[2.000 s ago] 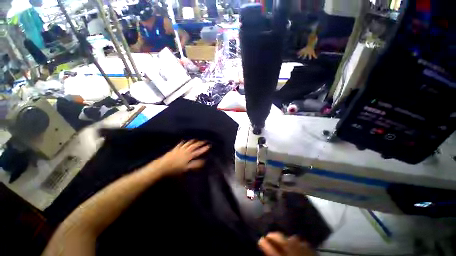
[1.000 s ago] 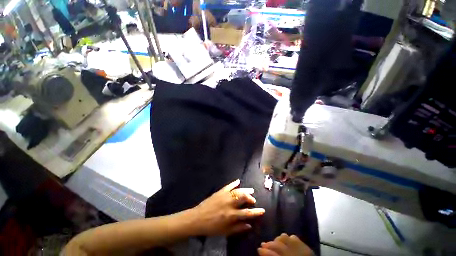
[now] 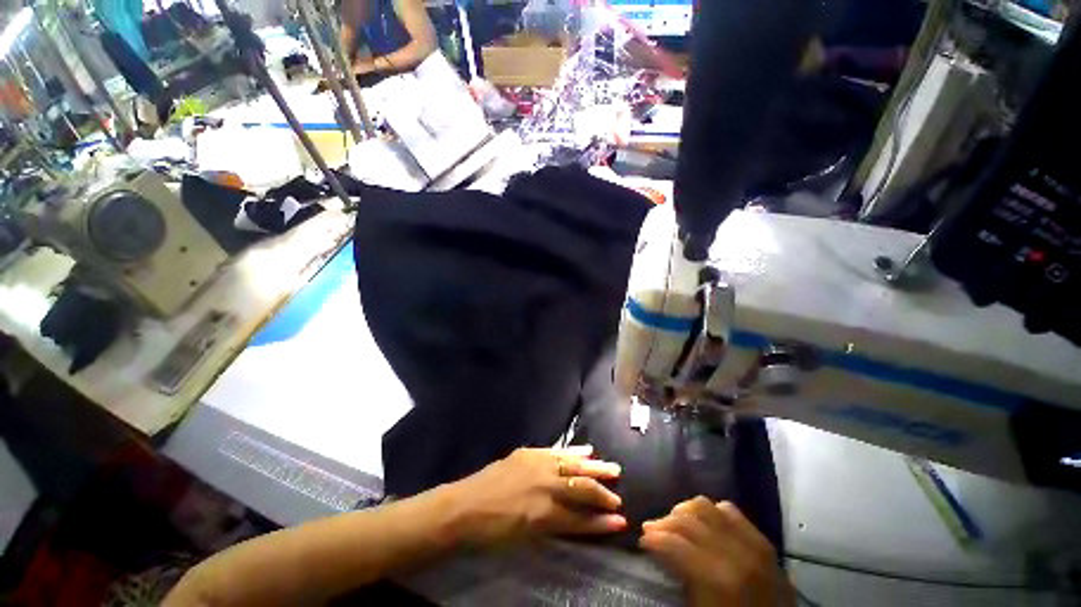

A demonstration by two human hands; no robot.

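Observation:
The black cloth (image 3: 486,296) lies over the white table and runs under the left end of the sewing machine head (image 3: 830,379), which is white with a blue stripe. The presser foot area (image 3: 682,403) is lit by a small lamp and sits over the cloth; the needle is too small to make out. My left hand (image 3: 551,492) lies flat on the cloth, left of and in front of the presser foot, fingers pointing right. My right hand (image 3: 717,545) rests on the cloth's near part, fingertips down, partly cut off by the bottom edge. Neither hand clearly grips the cloth.
A slim yellow-green and blue tool (image 3: 945,498) lies under the arm. A black smartphone (image 3: 1025,225) hangs above the arm at right. The older cream machine (image 3: 148,237) stands at left. The printed ruler scale (image 3: 290,468) runs along the front edge. A person (image 3: 391,42) is behind.
Since one second ago my left hand has moved slightly down, and the hands lie closer together. Since two seconds ago the cloth has been turned and lies more upright beside the machine.

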